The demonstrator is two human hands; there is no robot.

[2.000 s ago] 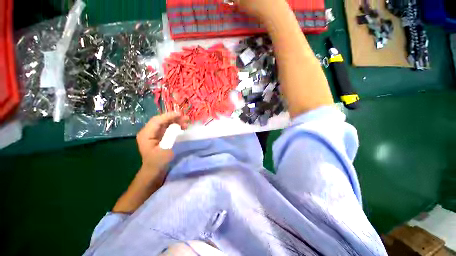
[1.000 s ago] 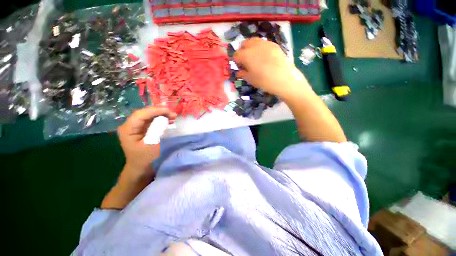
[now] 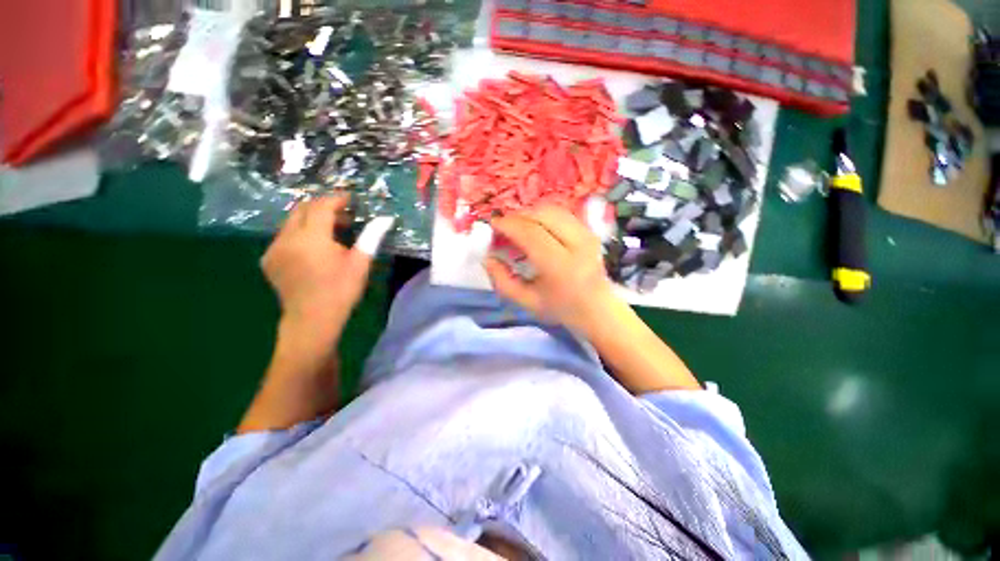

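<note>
My left hand [image 3: 318, 261], with a white finger cot [image 3: 374, 235] on one finger, is at the lower edge of the metal fittings [image 3: 329, 121] on clear plastic. Its fingertips are apart, but whether they hold a fitting is unclear. My right hand [image 3: 554, 266] is at the lower edge of the red strips [image 3: 532, 142], fingers curled around a small greyish piece [image 3: 522, 266], partly hidden. The dark rectangular pieces [image 3: 685, 197], some with pale faces, lie in a loose pile to the right on the white sheet [image 3: 713, 296].
A red tray [image 3: 768, 27] with rows of grey blocks lies beyond the piles. Another red tray [image 3: 55, 77] is far left. A black and yellow cutter [image 3: 849, 230] and a clear scrap [image 3: 799, 183] lie right. Brown cardboard [image 3: 910, 66] holds dark pieces at the far right.
My right hand has come from the red tray, through the dark pieces, to the red strips' lower edge. My left hand has moved from the red strips to the metal fittings. The view has shifted.
</note>
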